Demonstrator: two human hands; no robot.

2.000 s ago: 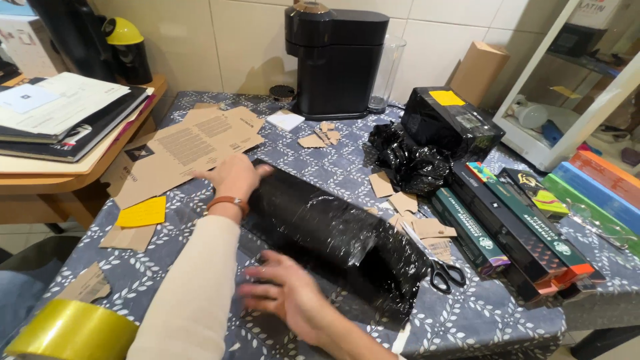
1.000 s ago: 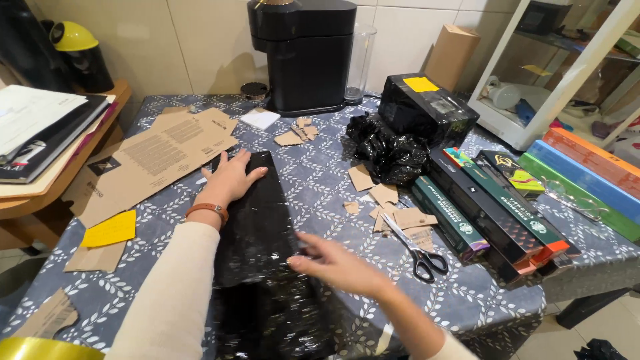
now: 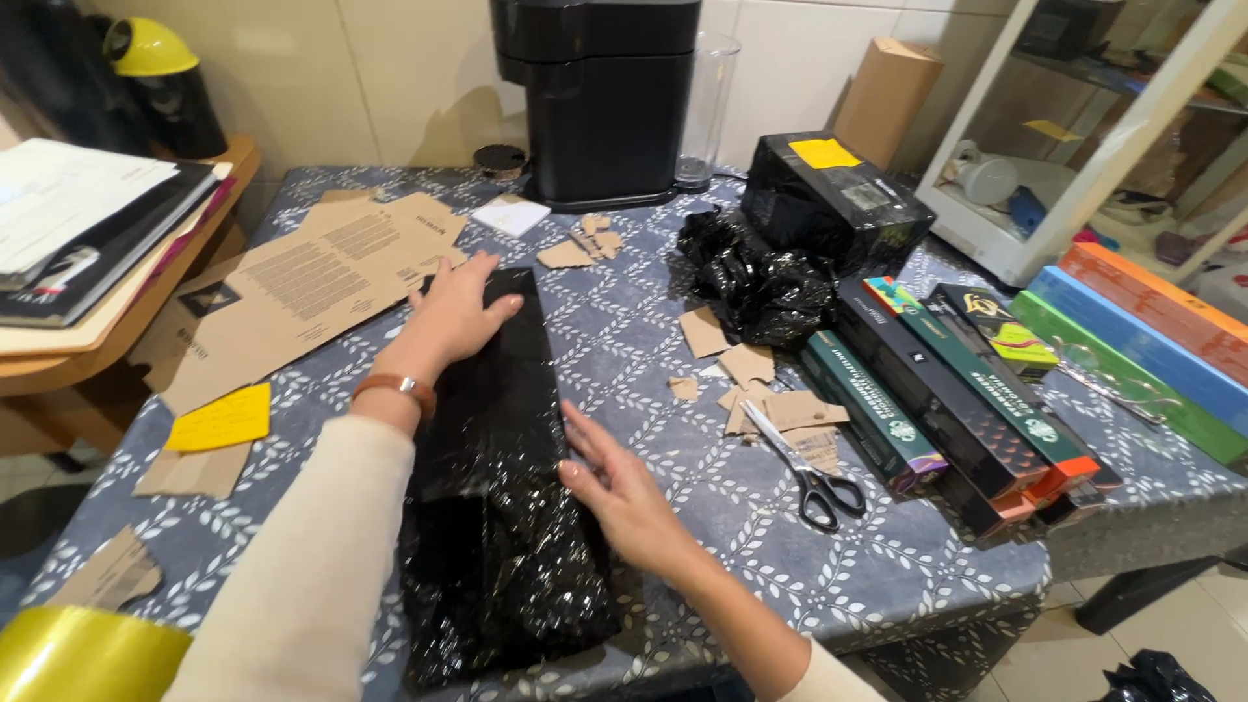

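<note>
A long package wrapped in black plastic (image 3: 497, 429) lies on the patterned tablecloth, its loose, crinkled end toward me. My left hand (image 3: 458, 310) rests on its far left part, fingers spread over the far end. At the package's right side, my right hand (image 3: 614, 487) touches the edge with thumb and fingertips, fingers apart. Scissors (image 3: 809, 473) with black handles lie to the right, blades over torn cardboard pieces (image 3: 795, 414). A flattened cardboard sheet (image 3: 312, 283) lies to the left, beside a yellow paper note (image 3: 222, 417). A yellow tape roll (image 3: 93, 653) shows at the lower left.
Crumpled black plastic (image 3: 756, 278) lies by a black-wrapped box (image 3: 834, 205). Several coffee capsule boxes (image 3: 946, 390) lie right, with eyeglasses (image 3: 1116, 380) beside colored boxes (image 3: 1150, 331). A black coffee machine (image 3: 604, 107) stands at the back; papers (image 3: 88, 224) are stacked on a wooden table.
The package has turned from lying diagonally to pointing away from me. My left hand has moved to its far end, and my right hand has come to its right side.
</note>
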